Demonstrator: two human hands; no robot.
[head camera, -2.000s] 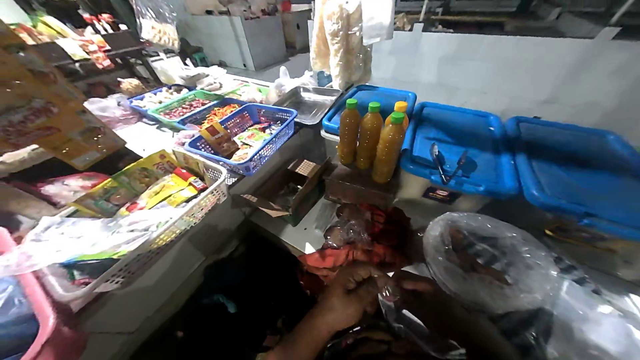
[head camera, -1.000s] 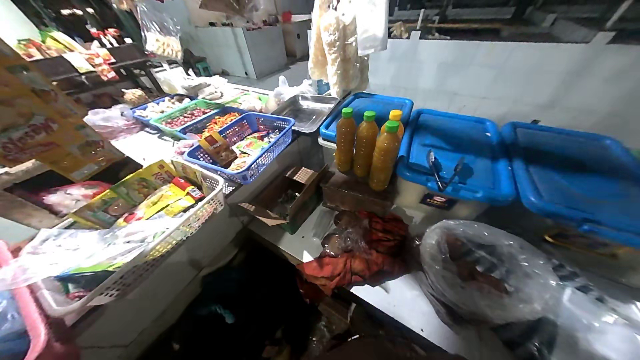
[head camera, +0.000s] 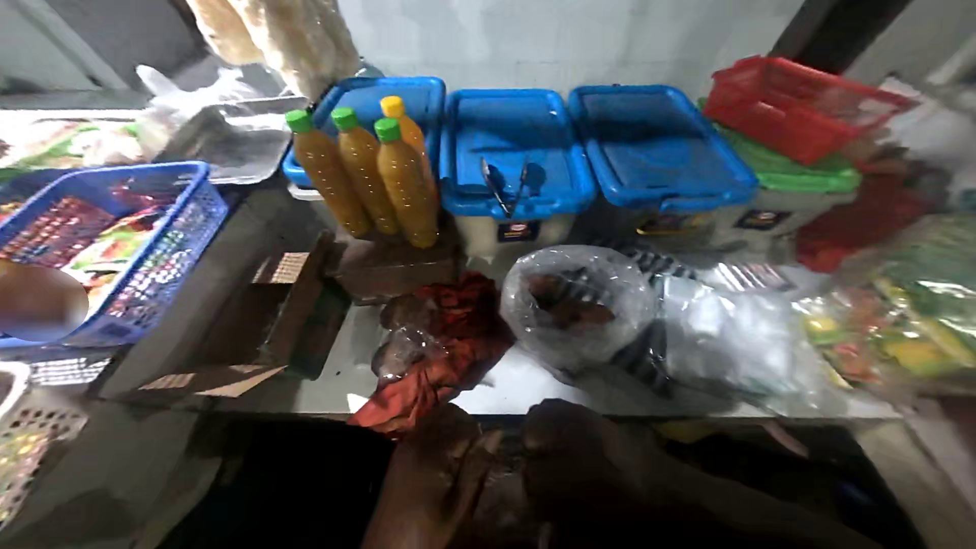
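My left hand (head camera: 446, 457) and my right hand (head camera: 560, 442) are side by side at the counter's front edge, fingers bent. Between them a dim, shiny patch looks like clear plastic, but shadow hides how it is gripped. Just beyond lies a crumpled red cloth (head camera: 465, 343) with a knotted clear plastic bag (head camera: 408, 351) of round items against its left side. An open clear plastic bag (head camera: 576, 305) with brown contents stands right of the cloth. Flat clear plastic bags (head camera: 724, 335) lie farther right.
Bottles of orange-brown liquid (head camera: 366, 175) stand on a brown box (head camera: 393, 271). Behind are blue-lidded tubs (head camera: 518, 130), one with tongs (head camera: 503, 187) on top. An open cardboard box (head camera: 252, 328) and blue basket (head camera: 152, 267) are left, a red basket (head camera: 793, 107) back right.
The view has swung right. My hands, out of clear sight one second ago, are together at the counter edge. The red basket has come into view.
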